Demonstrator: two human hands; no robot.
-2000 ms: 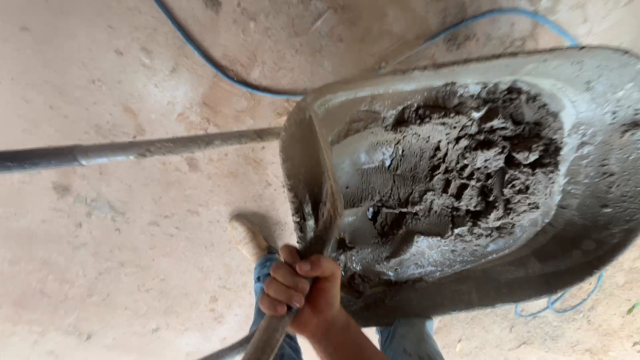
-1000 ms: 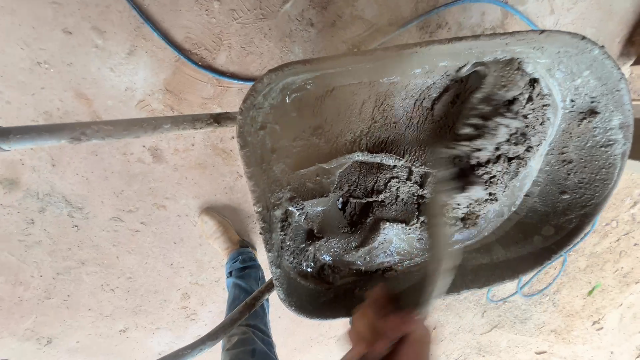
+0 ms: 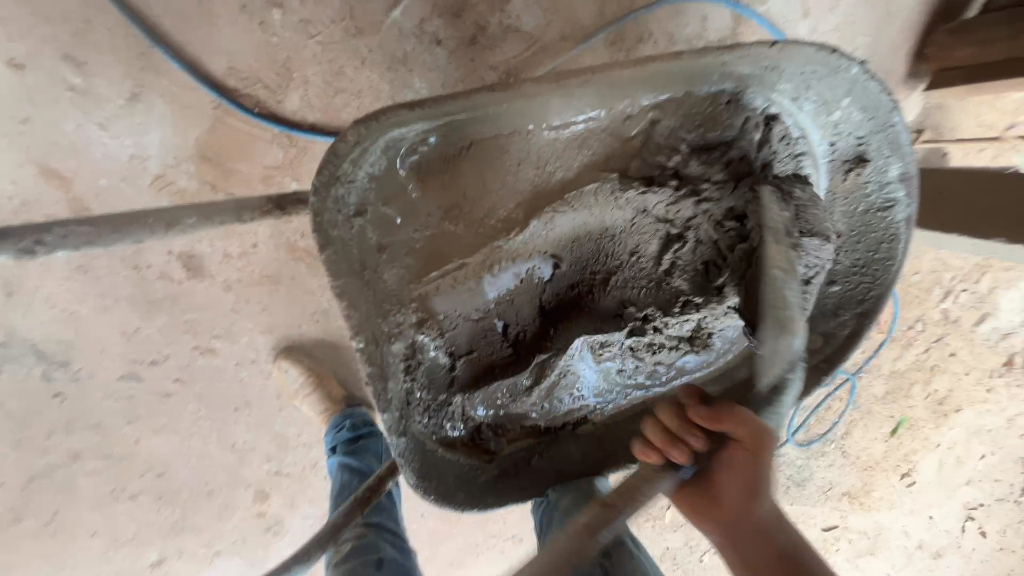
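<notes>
My right hand grips the wooden handle of a long-handled tool with a flat blade, a hoe or a shovel. The blurred blade is seen nearly edge-on, at the right part of the wet grey mortar. The mortar lies in a wheelbarrow tray smeared with the same mix. A long furrow runs through it, with a shiny wet ridge along the near side. My left hand is outside the view.
Two wheelbarrow handles extend left from the tray. A blue hose curves over the dusty floor behind it and shows again at the right. Timber pieces are at the right edge. A leg in jeans and a tan shoe are beside the tray.
My right hand and the tool have moved right, the blade going from the tray's left end to its right part. The mortar has spread left and now shows a long furrow.
</notes>
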